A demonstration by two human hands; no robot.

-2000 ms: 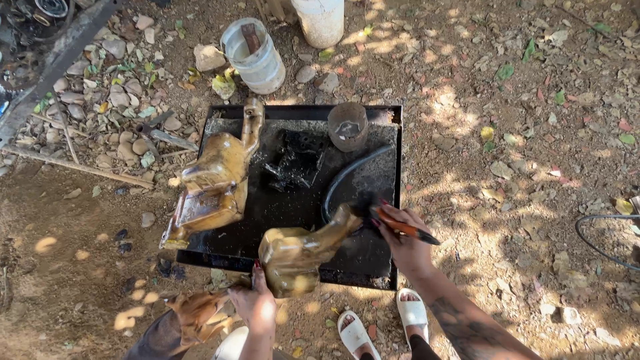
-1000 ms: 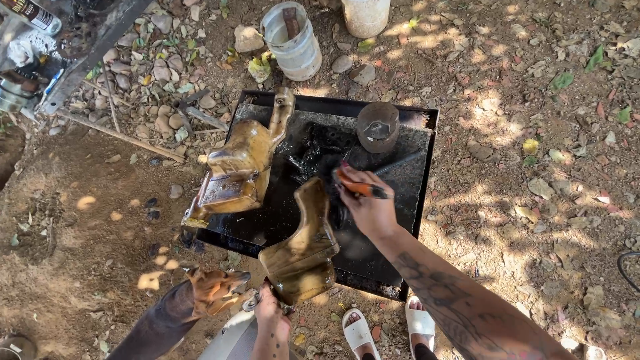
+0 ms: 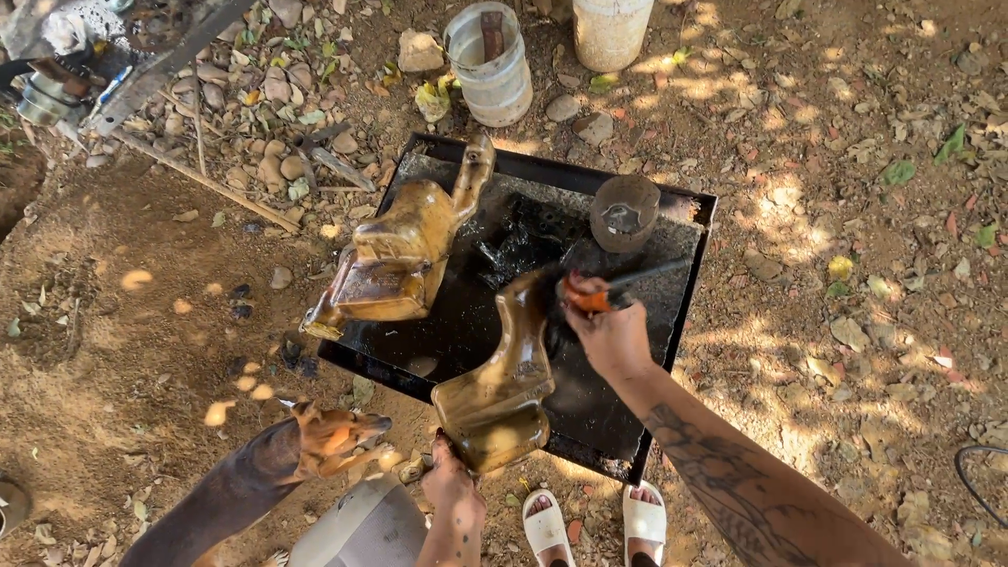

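Observation:
My left hand (image 3: pixel 454 486) grips the lower end of an amber, translucent moulded plastic tank (image 3: pixel 500 394), tilted over a black metal tray (image 3: pixel 669 339). My right hand (image 3: pixel 610 331) is closed on an orange-handled tool (image 3: pixel 587 295), near the tank's narrow upper end; its working end is dark and blurred, so its kind cannot be told. A second similar plastic tank (image 3: pixel 394 260) lies across the tray's left side. Dark, wet-looking parts (image 3: pixel 524 240) sit in the tray's middle. A round open container (image 3: pixel 624 214) holding liquid stands at the upper right, with a dark hose (image 3: pixel 646 273) below it.
A translucent plastic bucket (image 3: pixel 492 87) and a whitish bucket (image 3: pixel 610 35) stand beyond the tray. A brown and black dog (image 3: pixel 260 472) is at the lower left. A cluttered metal surface (image 3: pixel 157 71) juts in at the upper left. Sandalled feet (image 3: pixel 547 524) are at the tray's near edge.
Two seconds ago the held tank lay more sideways; its narrow end now points up. The right hand with the orange-handled tool has shifted beside that end. The dog's head has come further into view.

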